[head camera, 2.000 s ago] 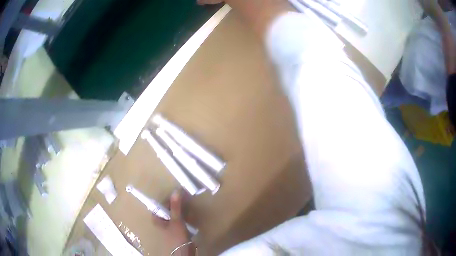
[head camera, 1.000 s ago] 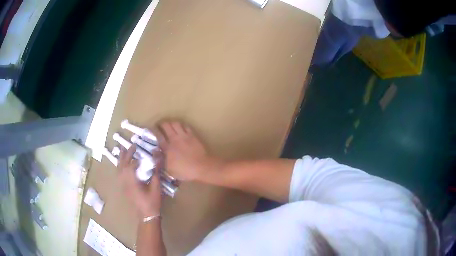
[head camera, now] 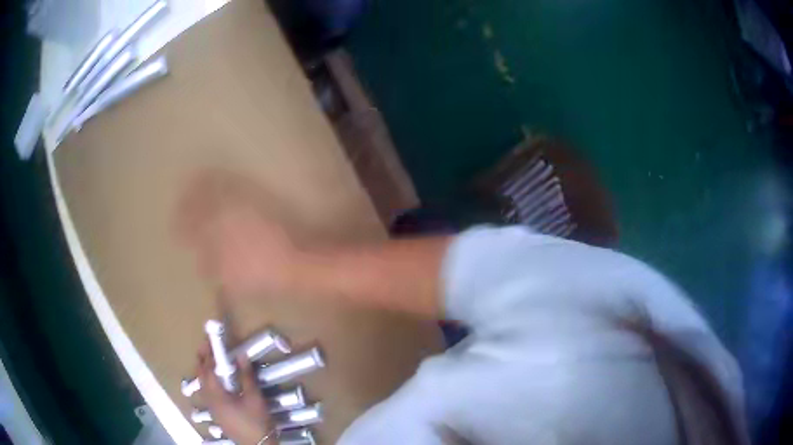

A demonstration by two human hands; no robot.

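Observation:
Several silver handheld devices point(head camera: 291, 367) with white necks lie side by side on the brown cardboard at the bottom left, partly under my left hand point(head camera: 233, 395). My left hand has its fingers around one device point(head camera: 223, 355), whose small white head points up the bench. The wrist is near the bottom edge. My right hand point(head camera: 230, 239) is strongly blurred over the cardboard, just above the device group and apart from it. Its fingers and anything in them cannot be made out.
More silver devices point(head camera: 113, 83) lie at the bench's far left end, beside a pale block point(head camera: 30, 126). A white strip point(head camera: 113, 322) edges the cardboard point(head camera: 130, 209). Right of the bench are green floor point(head camera: 643, 96) and a brown object with silver bars point(head camera: 541, 195).
The view has turned, so the white sheet is out of sight and the far devices show. My right hand has moved off the device group. My left hand remains at the group, on one device.

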